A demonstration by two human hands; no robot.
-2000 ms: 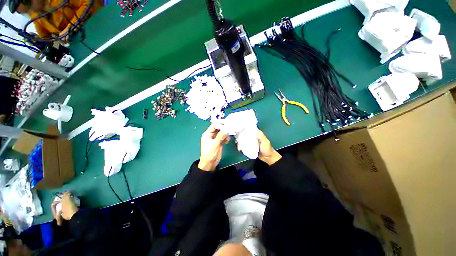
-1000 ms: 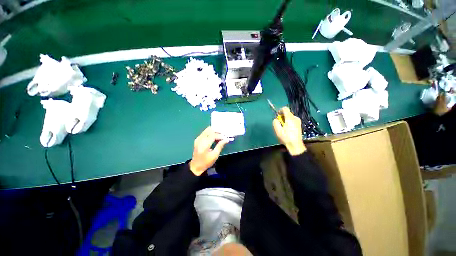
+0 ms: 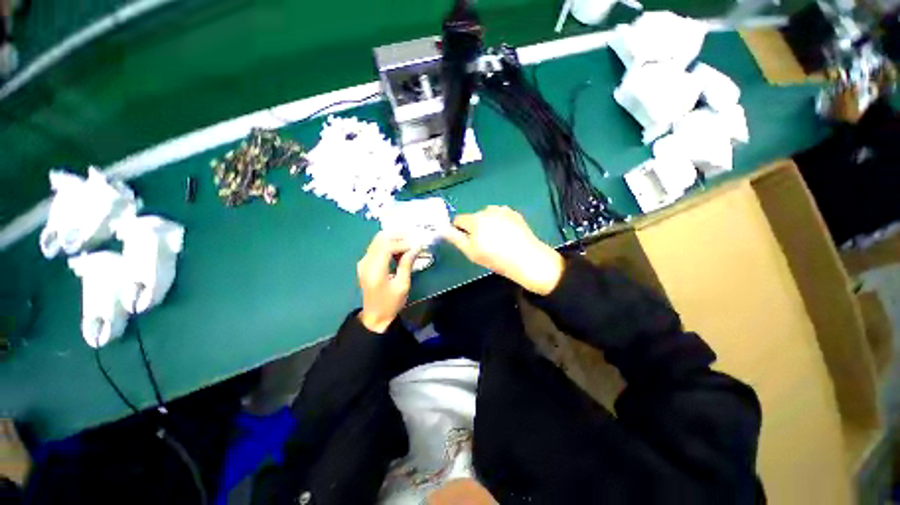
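My left hand (image 3: 383,283) holds a white plastic housing (image 3: 418,219) by its near left side, over the front of the bench. My right hand (image 3: 511,249) is closed, with its fingertips at the housing's right side. The yellow-handled pliers are hidden in my right hand; their tips cannot be made out. Hands and blur hide the inside of the housing.
The screw feeder (image 3: 422,118) stands behind, with a black screwdriver (image 3: 456,94) hanging over it. Small white parts (image 3: 353,166), brass-coloured parts (image 3: 252,168) and white housings (image 3: 148,258) lie left. Black cables (image 3: 553,148), more housings (image 3: 663,99) and an open carton (image 3: 755,296) are right.
My right hand took up the pliers from the bench, then moved left to the housing. My left hand still holds the housing, now turned. The camera view has shifted and tilted.
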